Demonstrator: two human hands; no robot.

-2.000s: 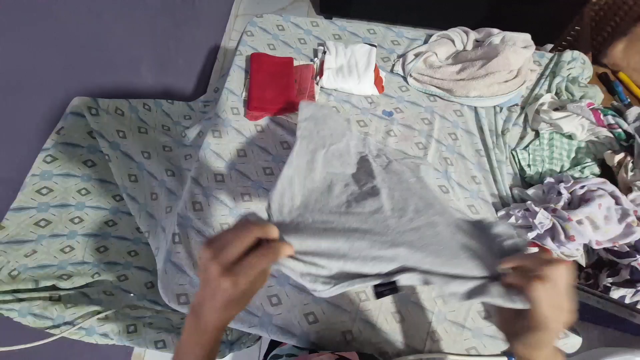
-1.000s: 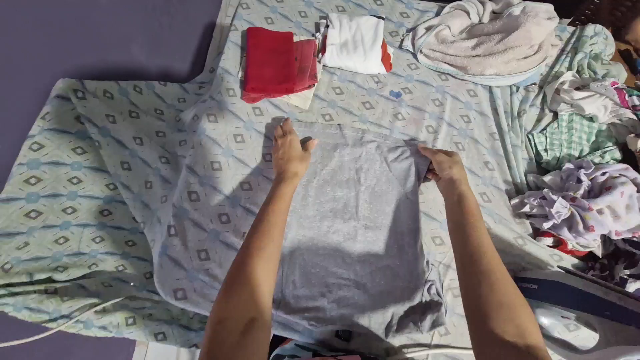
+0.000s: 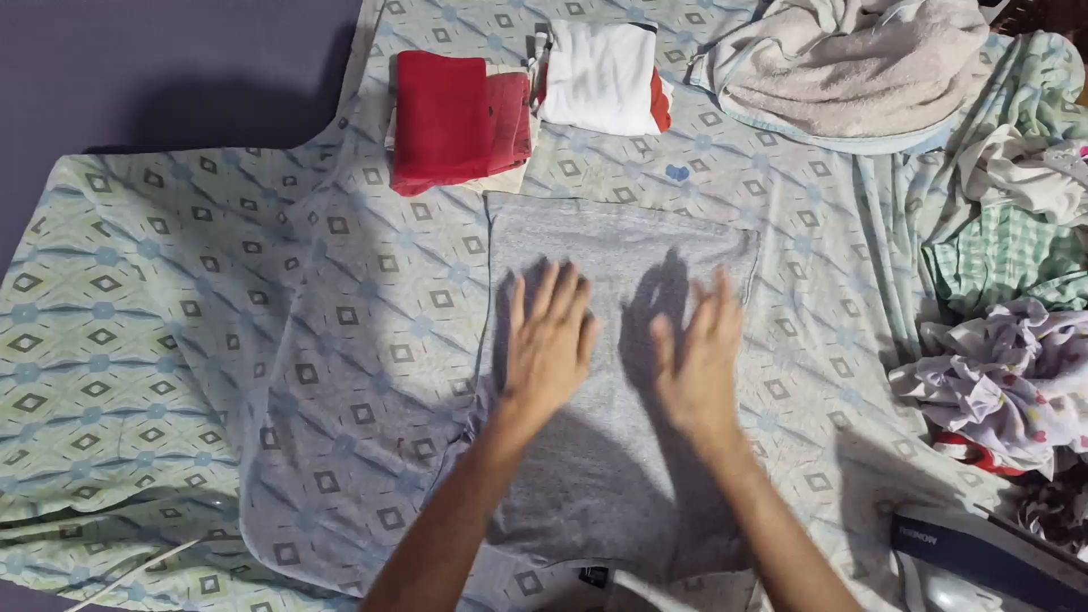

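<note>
A grey knit garment [image 3: 612, 442] lies spread on a patterned cloth [image 3: 357, 340], its hem edge toward the top and a small dark label showing near the bottom. On its left part my left hand [image 3: 548, 340] rests palm down, fingers apart. My right hand [image 3: 701, 357] is over its right part, slightly blurred, fingers spread and casting a shadow; whether it touches the fabric I cannot tell. Neither hand grips anything. Parts of the garment's lower sides are hidden by my forearms.
Folded red cloths [image 3: 442, 119] and a folded white cloth [image 3: 599, 76] lie beyond the garment. A bunched beige towel [image 3: 850, 68] is at the top right. Crumpled clothes [image 3: 1011, 365] line the right edge, above a clothes iron [image 3: 986, 552]. A cord [image 3: 136, 576] crosses the lower left.
Two seconds ago both hands held the grey garment bunched and raised; now it lies flat. Since one second ago my hands have moved from its top corners down onto or over its middle.
</note>
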